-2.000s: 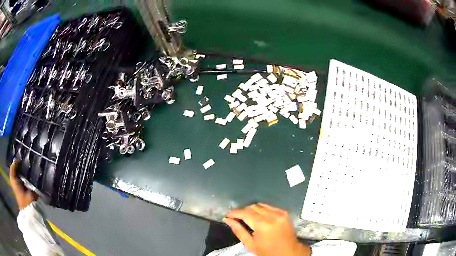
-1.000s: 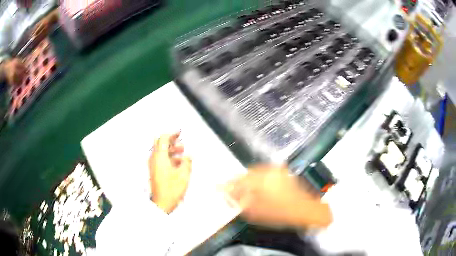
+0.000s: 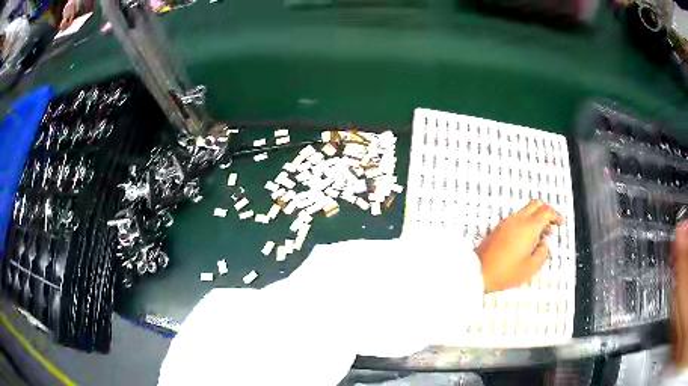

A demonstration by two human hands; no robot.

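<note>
The large white sheet (image 3: 441, 181) with rows of tiny dark strips lies on the green mat right of centre. My left hand (image 3: 519, 245) is over its right half, fingers curled; whether they hold anything is too small to tell. My left sleeve crosses the lower part of the sheet and hides it. My right hand (image 3: 681, 283) is blurred and cut off by the right edge, beside the clear ribbed tray (image 3: 630, 219) of black units; its fingers cannot be made out.
A heap of cream-white pads (image 3: 324, 177) lies left of the sheet, with single pads scattered around it. A tangled heap of shiny ring-shaped parts (image 3: 155, 200) is further left. Stacked black trays (image 3: 79, 279) stand at far left by a blue bin (image 3: 23, 143). A clear upright post (image 3: 151, 64) rises behind.
The view swung right to the clear tray and fixture, then back left. My left hand moved from the black trays onto the sheet. My right hand moved from the front edge to the far right.
</note>
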